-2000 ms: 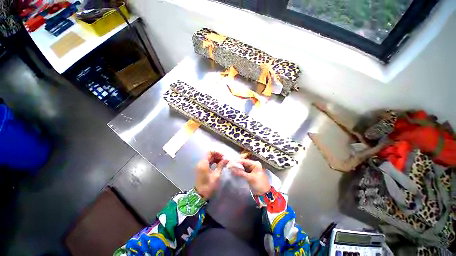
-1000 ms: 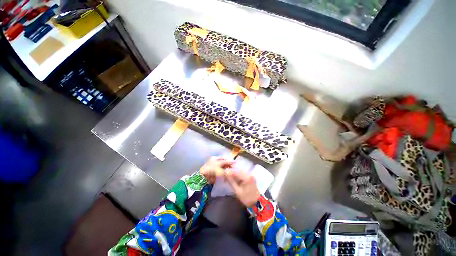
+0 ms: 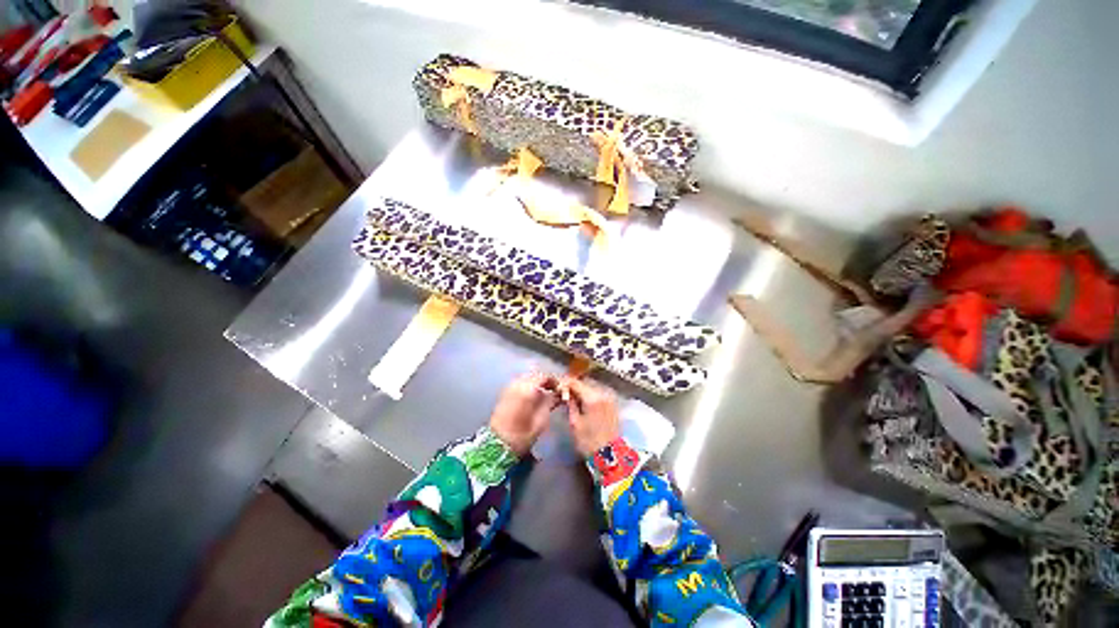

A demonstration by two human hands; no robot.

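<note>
Two stacks of long narrow leopard-print strips (image 3: pixel 528 294) lie side by side on the shiny metal table (image 3: pixel 307 337). A pale-orange tie strip (image 3: pixel 417 344) sticks out from under them at the left. A second, short orange end (image 3: pixel 578 366) shows at their front edge on the right. My left hand (image 3: pixel 525 412) and my right hand (image 3: pixel 593 415) meet fingertip to fingertip just below that orange end. Whether they pinch something small is hidden by the fingers. A whitish sheet (image 3: pixel 648 432) lies beside my right hand.
A tied leopard bundle (image 3: pixel 558 123) and loose orange strips (image 3: pixel 558 211) are at the back by the wall. A calculator (image 3: pixel 875 583) and teal-handled scissors (image 3: pixel 776 583) are at front right. Leopard and red-orange scraps (image 3: pixel 1006 356) are heaped right. A blue bin (image 3: pixel 49 405) stands left.
The view has shifted, so the table sits further left in the picture. My hands have moved closer to the front edge of the strips, and their fingertips now meet by the orange end.
</note>
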